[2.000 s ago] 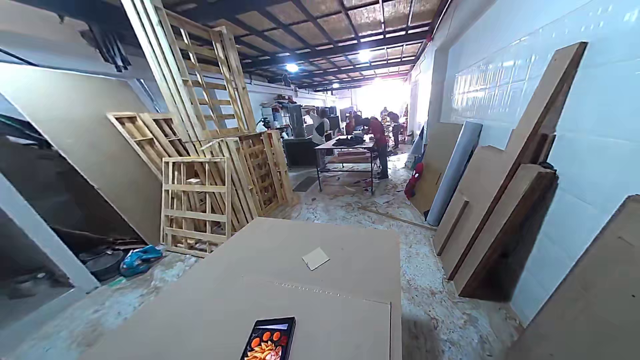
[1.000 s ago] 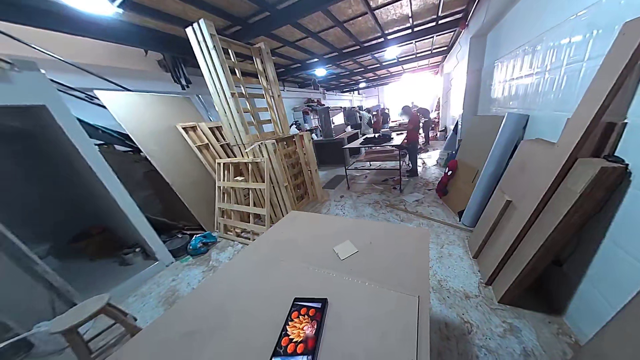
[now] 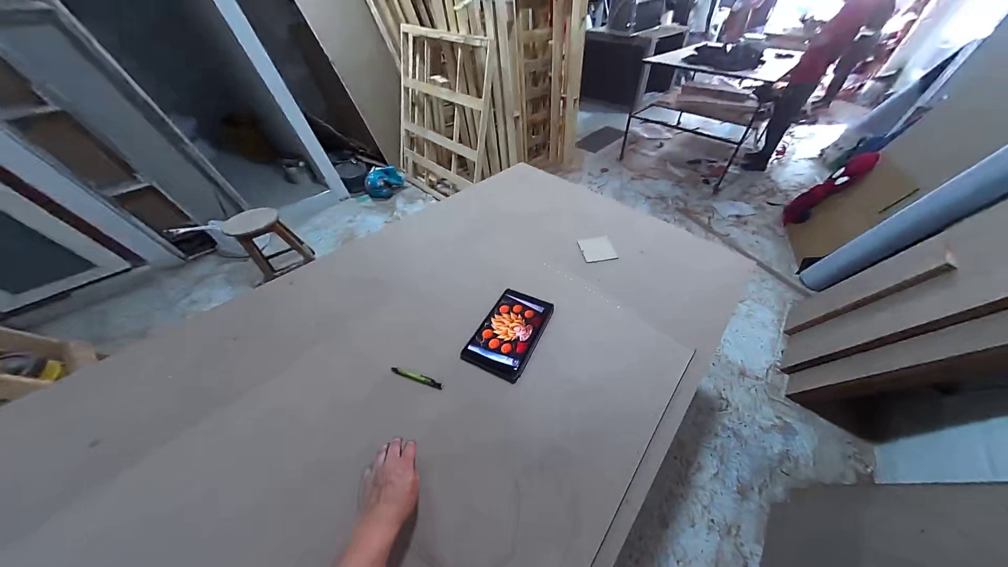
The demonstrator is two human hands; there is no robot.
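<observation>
My left hand [image 3: 391, 482] rests palm down on a large grey-brown board [image 3: 299, 409], its fingers a little apart and holding nothing. Just beyond the fingertips lies a green and black pen [image 3: 417, 378]. A phone or small tablet in a black case [image 3: 508, 335] lies face up to the right of the pen, its screen lit with an orange and red picture. Farther out on the board is a small pale square piece [image 3: 598, 249]. My right hand is not in view.
A wooden stool [image 3: 252, 223] stands left of the board. Slatted wooden frames [image 3: 445, 106] lean beyond it. At the right are leaning panels [image 3: 882, 307] and a grey roll [image 3: 906, 228]. A person in red [image 3: 827, 59] stands by a far table [image 3: 709, 63].
My left hand has come into view on the board. The view has tilted down, showing the whole phone or tablet and the pen.
</observation>
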